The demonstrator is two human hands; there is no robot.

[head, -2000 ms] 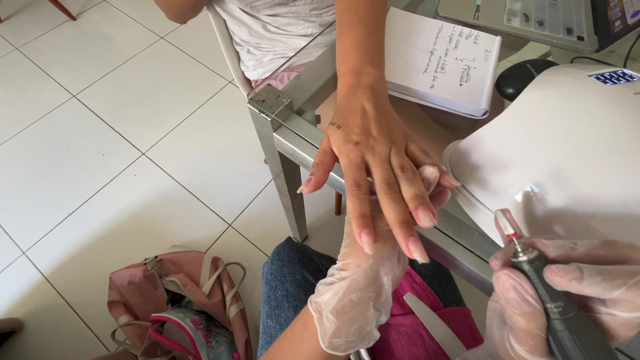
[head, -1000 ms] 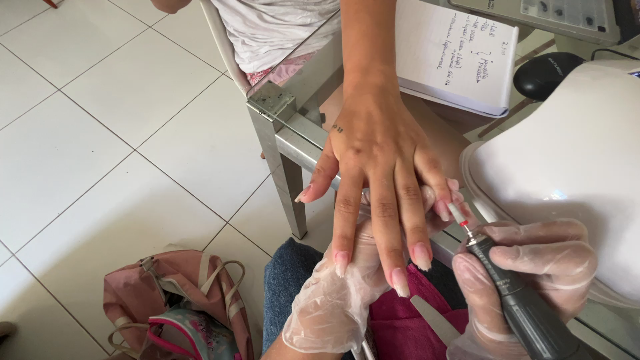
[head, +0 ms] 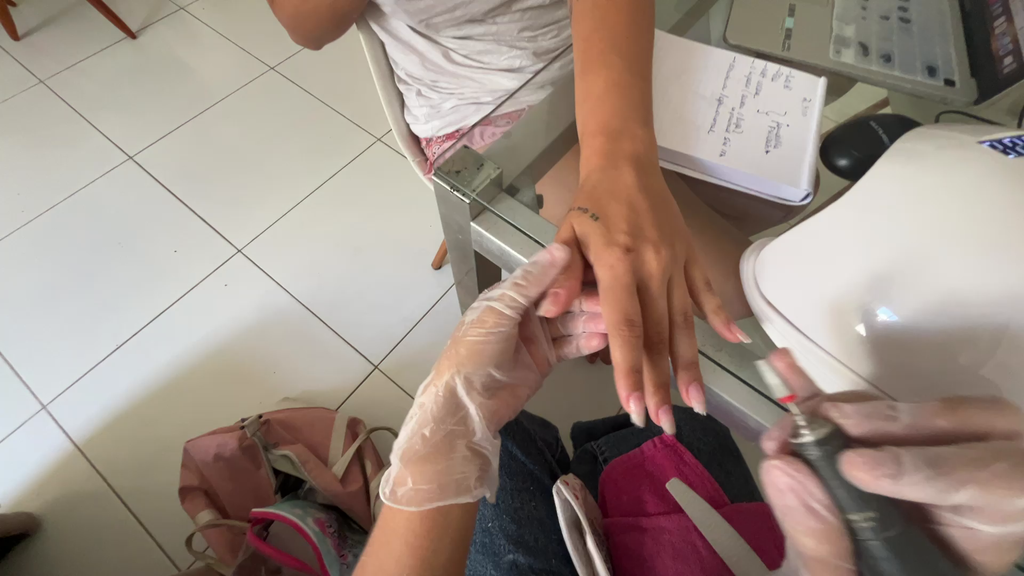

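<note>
My left hand (head: 496, 368), in a clear disposable glove, holds the thumb side of another person's hand (head: 640, 248), its thumb against that person's thumb. That hand lies palm down with fingers spread and long pale nails. My right hand (head: 888, 472), gloved too and somewhat blurred, grips a dark electric nail drill (head: 864, 488). The drill's pale bit with a red band (head: 774, 381) points up and left, apart from the little finger's nail. Below the fingers, a magenta towel (head: 680, 504) and a nail file (head: 712, 524) lie over my lap.
A white nail lamp (head: 904, 280) stands at right on the glass table with a metal frame (head: 512, 240). Behind are a notebook with handwriting (head: 744, 120), a black computer mouse (head: 864, 144) and a laptop (head: 784, 24). A pink bag (head: 280, 448) lies on the tiled floor.
My left hand has moved from beneath the other person's fingers to the thumb side. The drill bit, close to the little finger one second ago, is now away from it.
</note>
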